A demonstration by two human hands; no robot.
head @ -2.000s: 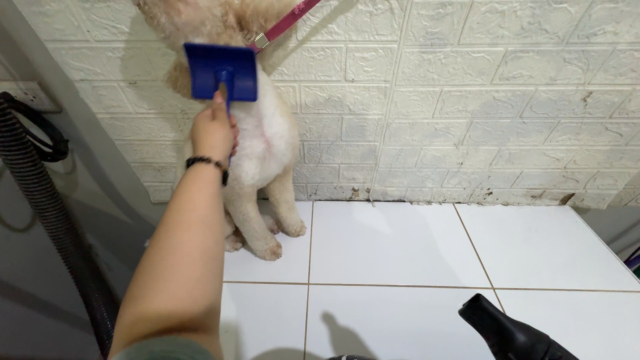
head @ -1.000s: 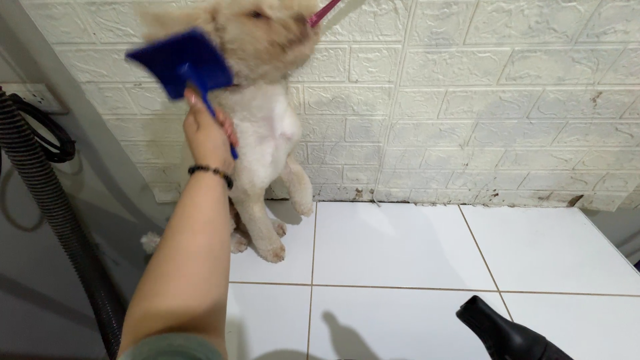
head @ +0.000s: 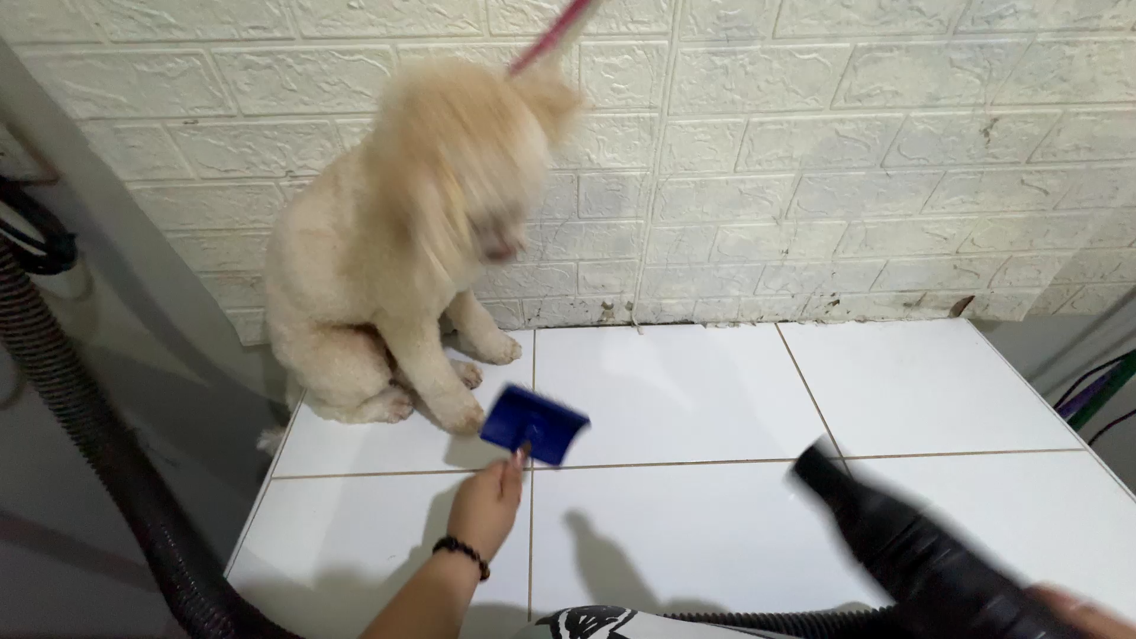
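Observation:
My left hand [head: 486,504], with a dark beaded bracelet at the wrist, grips the handle of a blue slicker brush [head: 534,424] above the white tiled table [head: 674,390]. The brush is just right of the front paw of a cream curly-coated dog [head: 337,257], which sits at the table's left end with its blurred head lowered. A pink leash [head: 555,34] runs up from its neck. At the lower right my right hand [head: 1078,612], mostly cut off by the frame, is at a black dryer nozzle with hose [head: 914,541]; its fingers are largely hidden.
A white brick-patterned wall panel [head: 843,169] stands behind the table. A black corrugated hose [head: 84,408] hangs at the left by a grey surface and a dark coiled cable [head: 40,240]. Green and purple cables [head: 1100,390] show beyond the table's right edge.
My left hand has moved the brush from beside the dog's head and chest down to the tabletop area. The dog has lowered its head, which was raised before.

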